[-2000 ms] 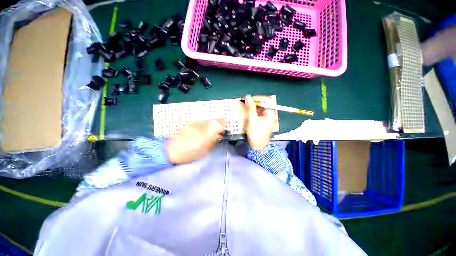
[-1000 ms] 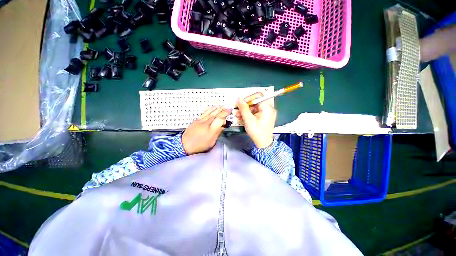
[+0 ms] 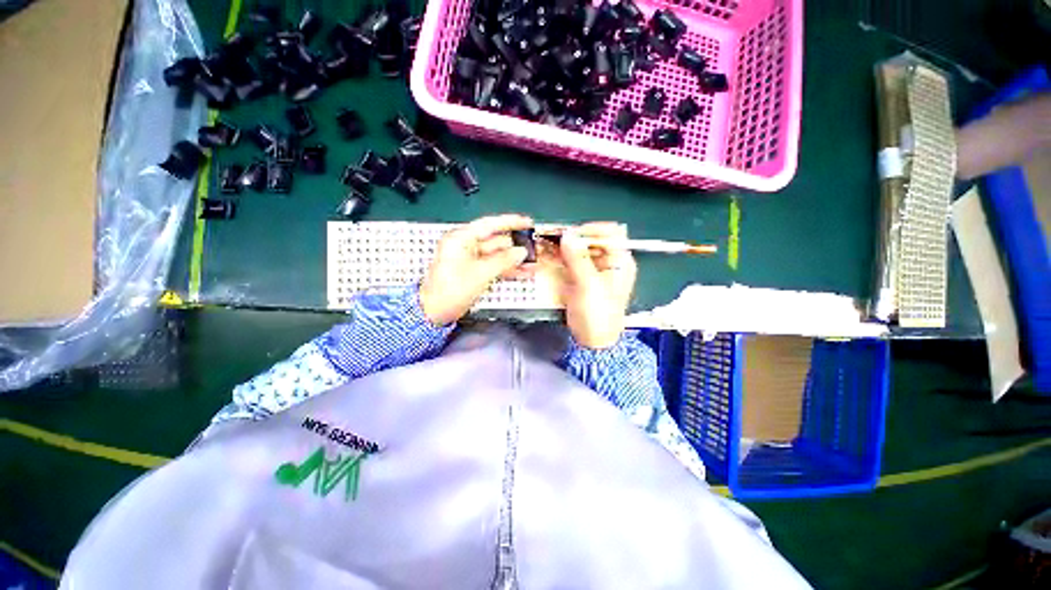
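Note:
My left hand (image 3: 467,267) holds a small black plastic part (image 3: 524,244) between thumb and fingers, raised over the gridded sheet. My right hand (image 3: 596,282) holds a slim pale hand tool (image 3: 663,246) with an orange-brown far end pointing right. Its working tip is at or close to the black part; fingers hide the exact contact. The off-white gridded sheet (image 3: 386,256) lies at the near bench edge, partly under both hands.
A pink basket (image 3: 599,153) of black parts stands beyond the hands. Loose black parts (image 3: 277,69) lie left of it. A white strip (image 3: 766,309) and bundled sheets (image 3: 924,196) are at right. A blue crate (image 3: 807,473) is below the edge. Cardboard (image 3: 58,161) in clear plastic is at left. Another person's hand (image 3: 1008,141) shows far right.
My left hand has lifted the black part up from the sheet's near edge. The tool has swung from tilted upward to nearly level, and my hands are slightly apart around the part.

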